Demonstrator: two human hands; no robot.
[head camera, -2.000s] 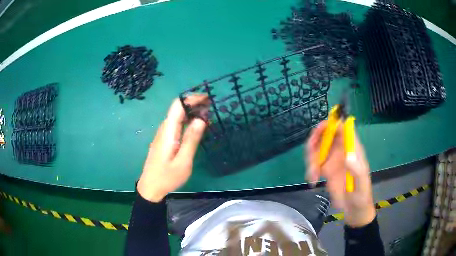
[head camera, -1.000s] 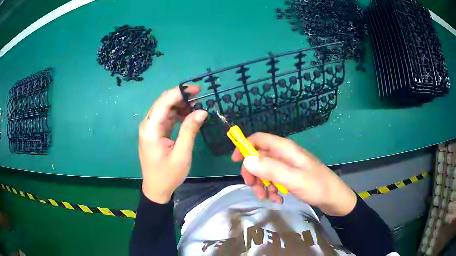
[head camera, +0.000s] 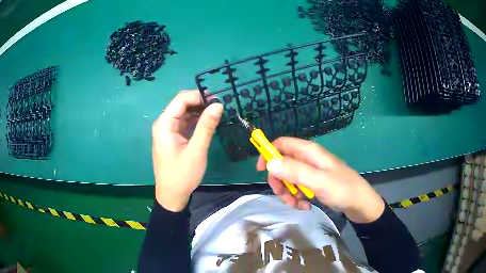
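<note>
My left hand (head camera: 184, 146) grips the left end of a black sprue frame (head camera: 294, 88), thumb on top and fingers partly hidden behind it. The frame is held tilted over the green table, with rows of small round black parts on its bars. My right hand (head camera: 314, 176) holds the yellow-handled side cutters (head camera: 266, 149) from below right. Their metal jaws point up and left at the frame's lower left part, near my left thumb. Whether the jaws touch a gate cannot be told.
A small heap of black cut parts (head camera: 138, 50) lies at the left-centre. A larger black heap (head camera: 354, 26) lies at the far side, beside a tall stack of sprue frames (head camera: 434, 56). Low black frames (head camera: 32, 114) lie at the far left of the green table (head camera: 96, 154).
The right hand and cutters have come from the far right, beside the larger heap, to the frame's left end. In the last second the jaws shifted slightly right. The left hand keeps its grip.
</note>
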